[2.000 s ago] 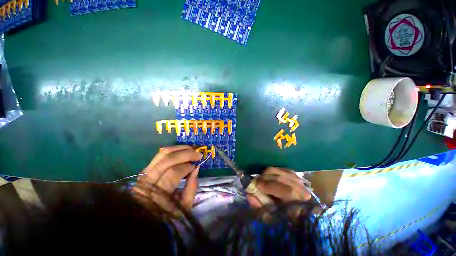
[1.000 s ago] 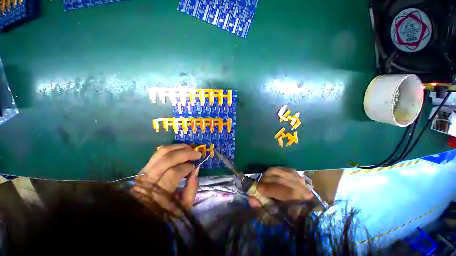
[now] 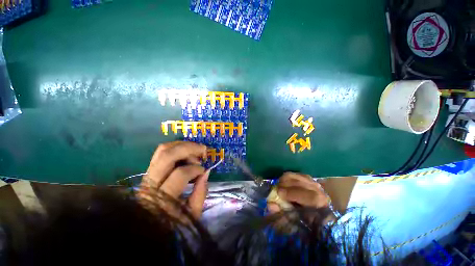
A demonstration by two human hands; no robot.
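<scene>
A blue PCB panel [image 3: 237,138] lies on the green mat with two full rows of yellow-orange parts [image 3: 222,128] and a short third row. My left hand [image 3: 179,169] rests over the panel's lower left and holds the solder wire [image 3: 214,166] in its fingertips, its end near the third row. My fingers hide part of that row. My right hand [image 3: 299,195] holds the soldering iron [image 3: 247,173] by its pale grip. The iron's tip is by the right end of the third row; exact contact is unclear. Hair covers the lower parts of both hands.
Loose yellow-orange parts [image 3: 299,143] lie right of the panel. A white round cup [image 3: 394,106] and a black fan [image 3: 454,65] stand at the right, with black cables below. Another blue panel [image 3: 233,15] lies at the top; filled panels [image 3: 18,11] lie at the far left.
The iron and my right hand have shifted slightly right. My left fingers have shifted and lifted a little, with the wire still held. The whole view has moved slightly.
</scene>
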